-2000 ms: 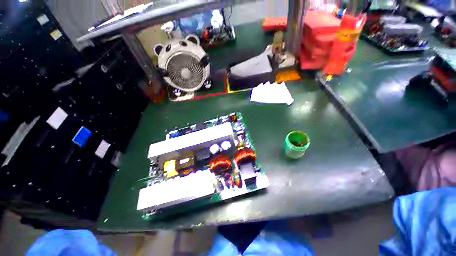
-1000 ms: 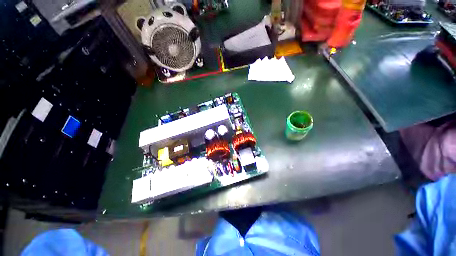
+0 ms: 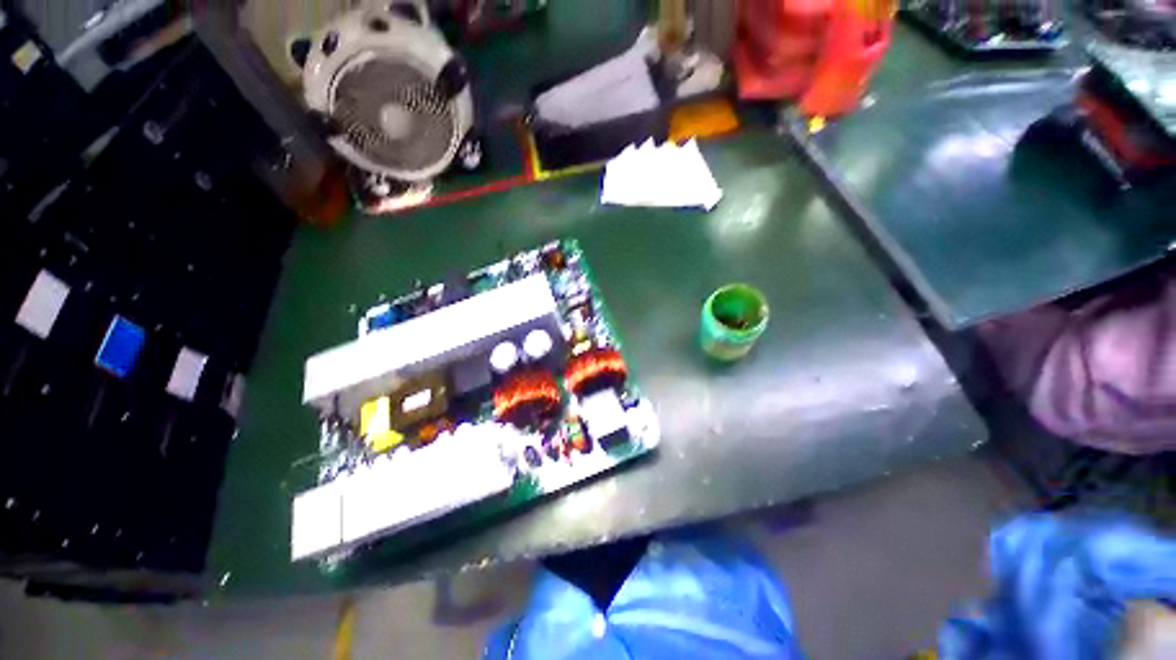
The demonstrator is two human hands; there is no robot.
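A green circuit board lies flat on the bench in front of me, tilted slightly in view. It carries two long white heatsinks, two copper-red wound rings, a yellow-brown transformer block and small round white tops. An open green pot stands upright to the right of the board, dark inside. My left hand is out of the picture. At the lower right corner is a blurred blue sleeve. A pale patch beside it may be part of my right hand, cut off by the edge; its fingers cannot be made out.
Folded white paper lies behind the board. A panda-eared fan and a dark box with a pale sheet stand further back. Black bins stand left. Red bags hang behind. A person's pink sleeve is at the right.
The view has shifted, so the board and pot sit further left and lower than at first; neither has visibly moved on the bench. The left blue sleeve has left the picture. A pale patch shows lower right.
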